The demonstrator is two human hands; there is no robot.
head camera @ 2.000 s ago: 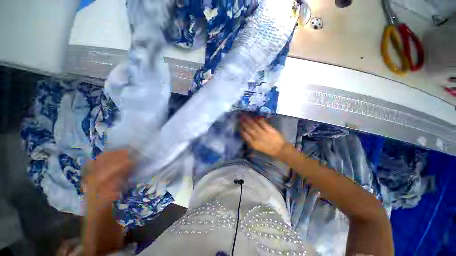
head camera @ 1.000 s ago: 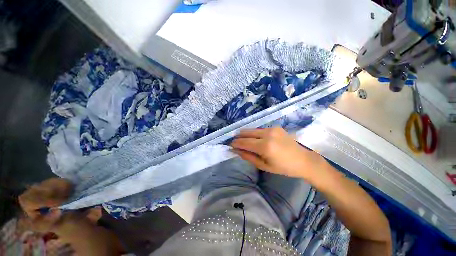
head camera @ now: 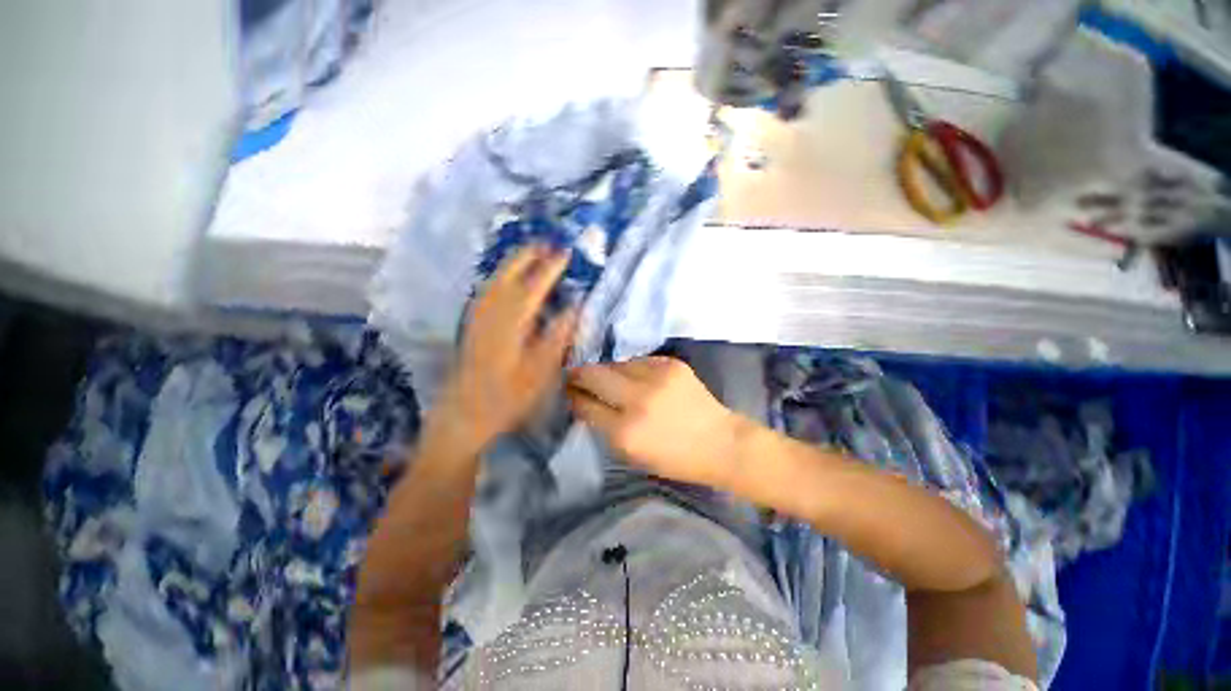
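Observation:
A floral fabric panel (head camera: 608,216), dark blue with pale flowers, lies bunched on the machine table with a pale blue band (head camera: 432,257) around its left side. Its far end reaches the lit needle area. My left hand (head camera: 513,351) is on the cloth at the table's front edge, fingers spread a little; its hold is blurred. My right hand (head camera: 655,412) is closed on the cloth's near edge, close beside my left hand. The sewing machine head (head camera: 770,54) is blurred at the top.
Scissors with yellow and red handles (head camera: 949,172) lie right of the needle. A small red tool (head camera: 1100,232) lies farther right. Floral fabric (head camera: 270,500) hangs at lower left. Pale gathered pieces (head camera: 864,459) lie right of the lap, beside a blue bin (head camera: 1147,567).
My left hand has come from the far lower left up to the table edge, beside my right hand. The stretched cloth edge is now slack and bunched. The view has turned.

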